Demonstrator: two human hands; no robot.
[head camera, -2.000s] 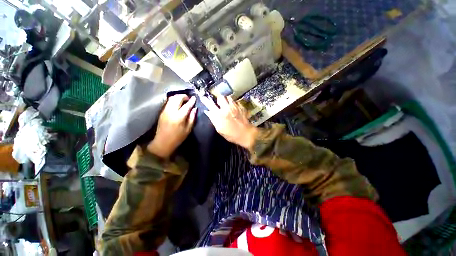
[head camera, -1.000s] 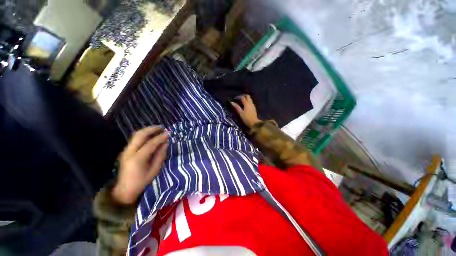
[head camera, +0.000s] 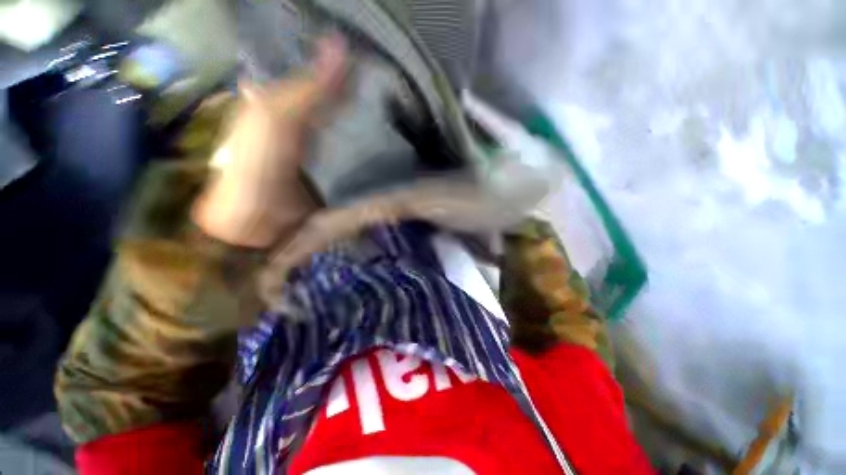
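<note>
A floppy cloth panel (head camera: 366, 125), grey with dark parts, is strongly blurred in front of me, above my lap. A blurred pale brown band of it crosses over the striped apron. My left hand (head camera: 264, 153) is at the panel's left side, blurred, with a finger pointing up and right. I cannot tell whether it grips the cloth. My right sleeve reaches up to the panel's right side. My right hand is lost in the blur and cloth there, so its grip cannot be told.
The green crate (head camera: 617, 264) with white lining stands on the floor at right, partly behind the cloth. The striped apron (head camera: 399, 288) lies across my lap. Blurred machine parts (head camera: 148, 65) are at upper left, with dark cloth below. A wooden edge (head camera: 765, 431) shows at lower right.
The dark cloth that lay in the crate under my right hand no longer shows there. A blurred grey panel now spans my lap. My left hand has moved up.
</note>
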